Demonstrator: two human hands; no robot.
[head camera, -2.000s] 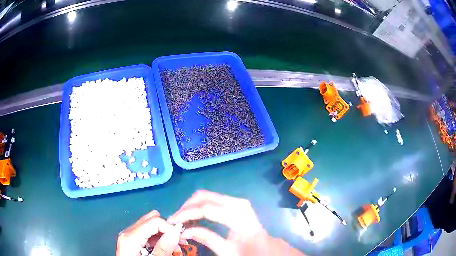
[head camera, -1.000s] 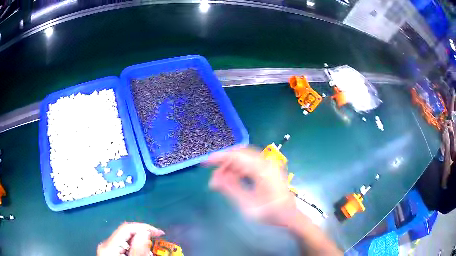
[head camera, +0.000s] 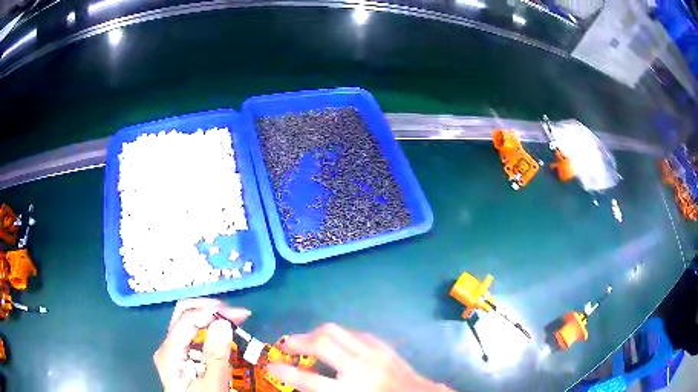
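Note:
My left hand is at the bottom, closed around an orange connector housing, with small white pieces in its palm. My right hand is beside it, its fingers on another orange housing. A dark wire lead with a white plug runs between the hands. The lower edge of the picture cuts off part of the hands and housings. The white-parts tray and the dark-parts tray lie side by side beyond the hands.
Two orange housings with leads lie to the right. Another lies near the crumpled clear bag. Several orange housings are at the left edge. A metal rail crosses behind the trays.
My right hand has come back from the right beside my left hand, now with an orange housing. One of the two housings lying together on the right bench is gone from there. The view has shifted.

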